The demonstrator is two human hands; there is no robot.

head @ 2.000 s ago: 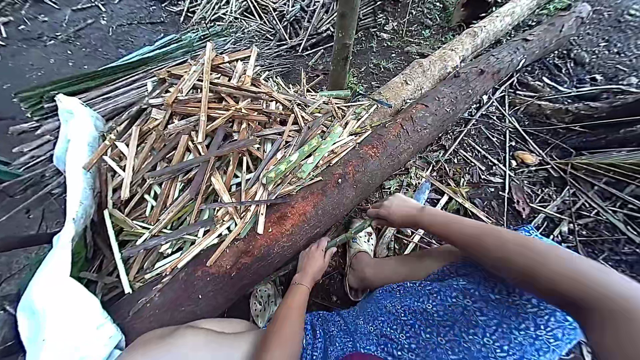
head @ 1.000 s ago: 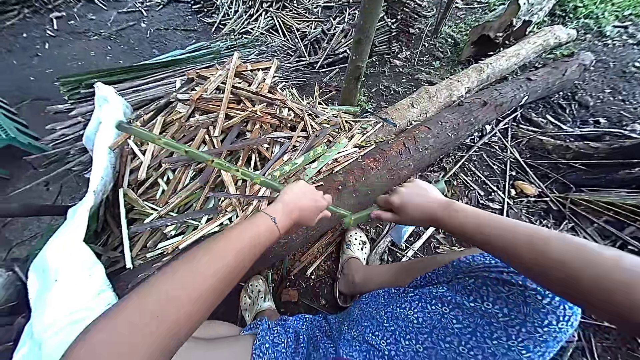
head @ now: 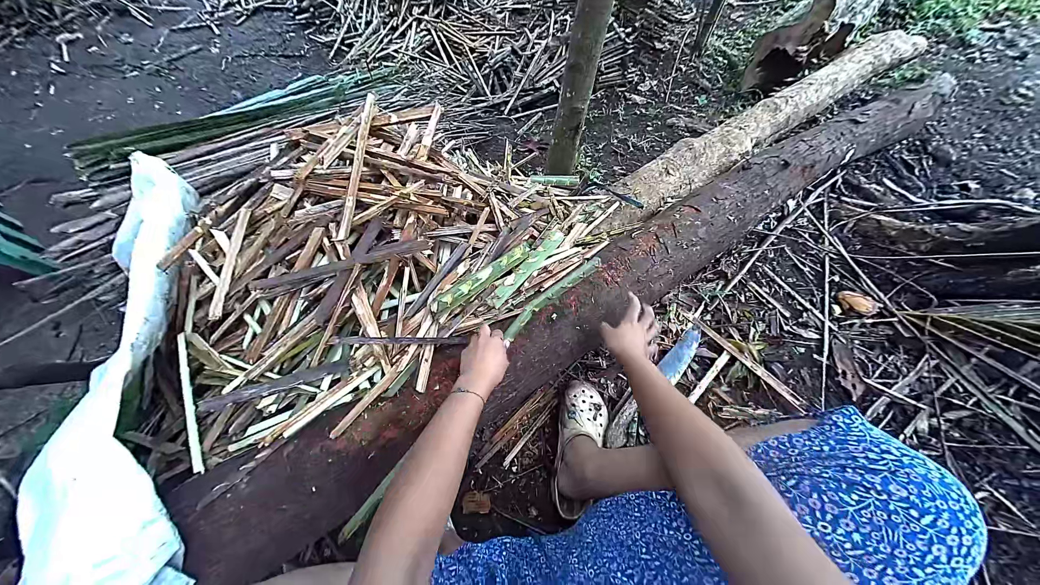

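Observation:
My left hand (head: 485,357) is closed around the lower end of a green stalk (head: 548,301), which lies along the dark log (head: 642,260) at the edge of a heap of split sticks (head: 366,219). Over the near side of the log, my right hand (head: 632,329) has its fingers spread and holds nothing. Just right of it, a bluish-grey blade (head: 681,355), apparently a machete's, lies low among debris. Green split pieces (head: 504,272) rest on the heap. Another green piece (head: 370,508) shows below the log, partly behind my left forearm; whether it joins the held stalk, I cannot tell.
A white sack (head: 89,487) lies left of the heap. A paler log (head: 756,122) runs beside the dark one, and a thin upright trunk (head: 578,89) stands behind. My foot in a clog (head: 583,414) is on the near side. Twigs and dry fronds litter the right.
A long green stalk was held in both hands across the heap one second ago. My right hand has let go and opened. My left hand has moved forward, and the green stalk there lies along the log.

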